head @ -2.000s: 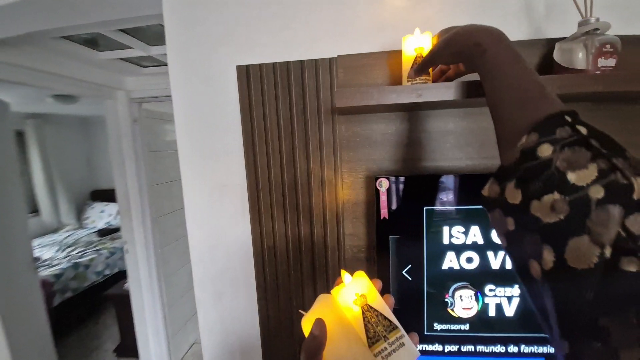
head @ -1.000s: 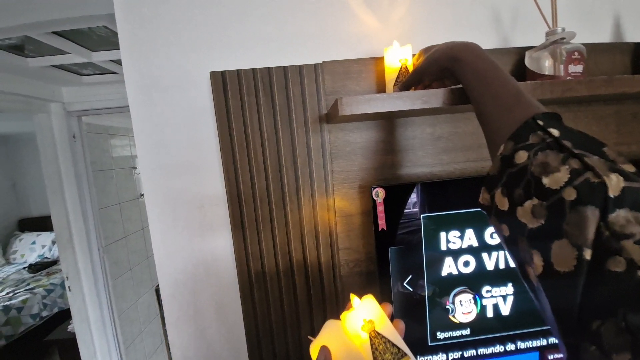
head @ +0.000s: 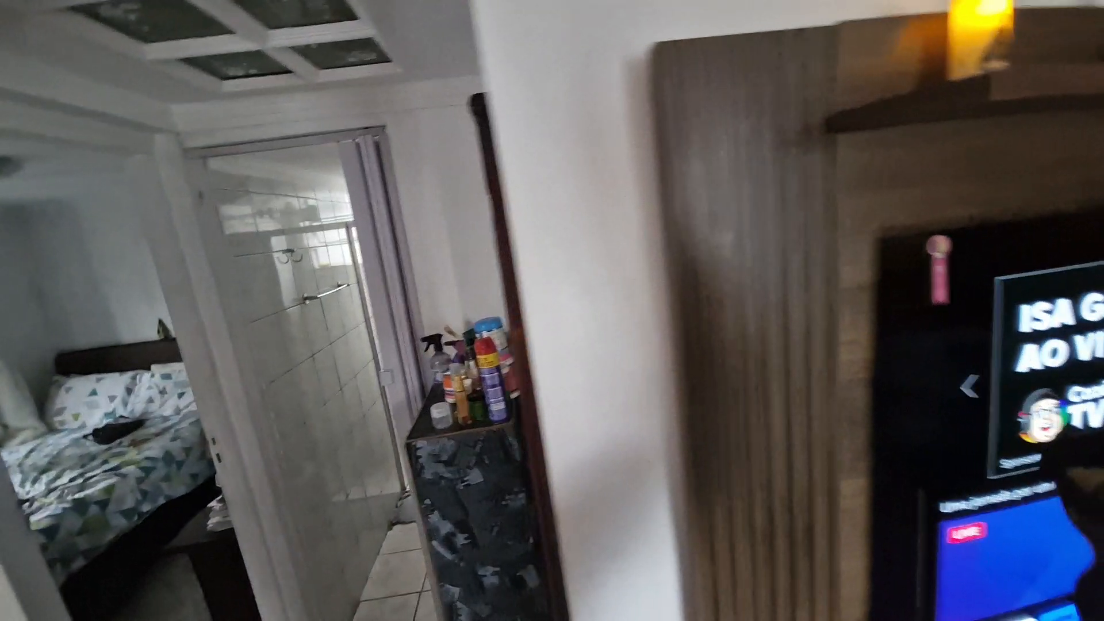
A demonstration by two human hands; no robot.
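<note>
A lit candle-shaped lamp (head: 980, 39) glows yellow on the brown wooden wall shelf (head: 957, 105), at the upper right; its top is cut off by the frame edge. Neither of my hands can be made out. A dark blurred shape, perhaps my sleeve, covers part of the television screen (head: 1005, 552) at the lower right edge. The second candle and anything in my hands are out of sight.
The ribbed wooden panel (head: 750, 328) borders a white wall edge (head: 578, 345). Farther left, bottles and a spray can (head: 491, 379) crowd a dark patterned cabinet (head: 474, 517). Beyond are a tiled doorway (head: 302, 345) and a bed (head: 103, 466).
The view has swung left. My right hand, earlier at the shelf candle, and my left hand, earlier holding lit candles low down, are no longer seen. The shelf candle still glows.
</note>
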